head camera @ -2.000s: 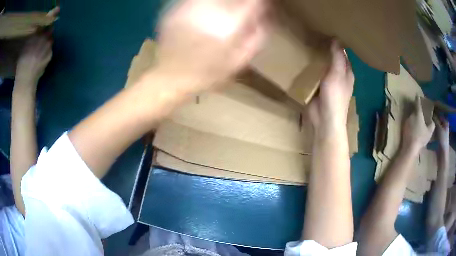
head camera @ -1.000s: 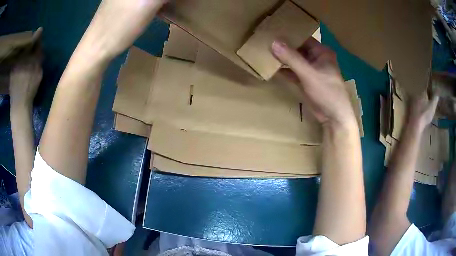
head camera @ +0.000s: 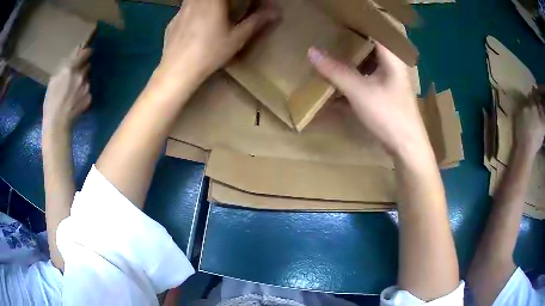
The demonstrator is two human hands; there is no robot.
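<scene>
A part-folded box [head camera: 287,66] of brown cardboard is held tilted above the stack, one corner pointing toward me. Two walls meet at that corner, and a panel extends to the upper right. My left hand [head camera: 209,33] grips its left side near the top edge of the view. My right hand [head camera: 376,95] holds its right wall, thumb on the inner face and fingers hidden behind. The stack of blanks [head camera: 305,179] lies flat beneath, with several edges showing at the near side and small flaps standing at its right end.
The dark-green table [head camera: 287,245] has a seam left of the stack. Another person's hand [head camera: 69,89] holds cardboard at the left. At the right, another person's hand [head camera: 529,128] is at more stacked blanks [head camera: 508,77].
My left hand has moved right and down onto the box. The held piece now shows raised walls meeting at a corner. The person at the left has brought cardboard further into view.
</scene>
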